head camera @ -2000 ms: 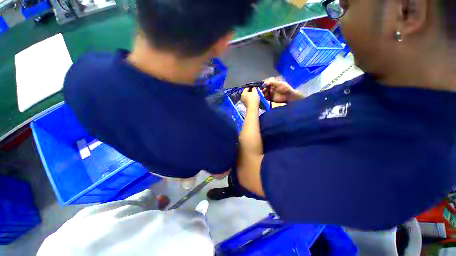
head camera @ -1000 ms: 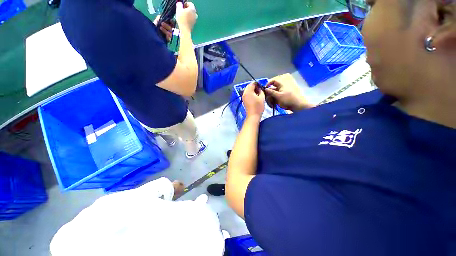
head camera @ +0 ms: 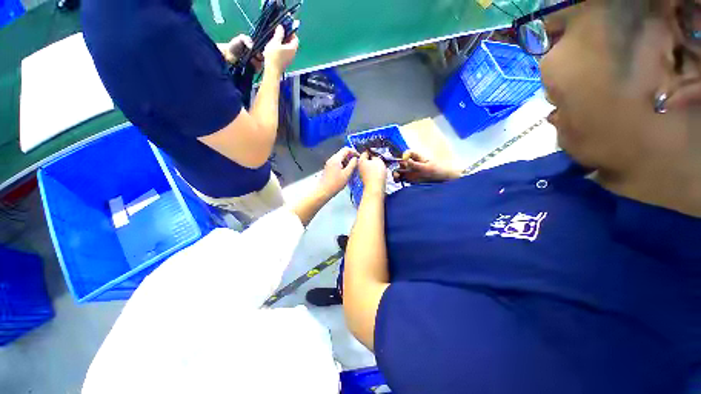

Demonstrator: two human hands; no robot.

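Observation:
My left hand, in a white sleeve, reaches up to mid-frame. Its fingertips meet the fingers of a person in dark blue at the right; whether they pinch a cable end is too small to tell. That person's two hands hold a thin black cable above a blue crate with dark and pale contents. My right hand is not in view. A second person in dark blue, upper left, holds a bundle of black cables over the green bench.
A large open blue crate with pale labels stands at left, beside the green bench and its white board. Other blue crates stand under the bench, at upper right and lower left. Yellow-black tape crosses the floor.
My left hand has moved up and right from low near my body to the other person's hands. The second person has straightened from leaning across and now holds a cable bundle in view.

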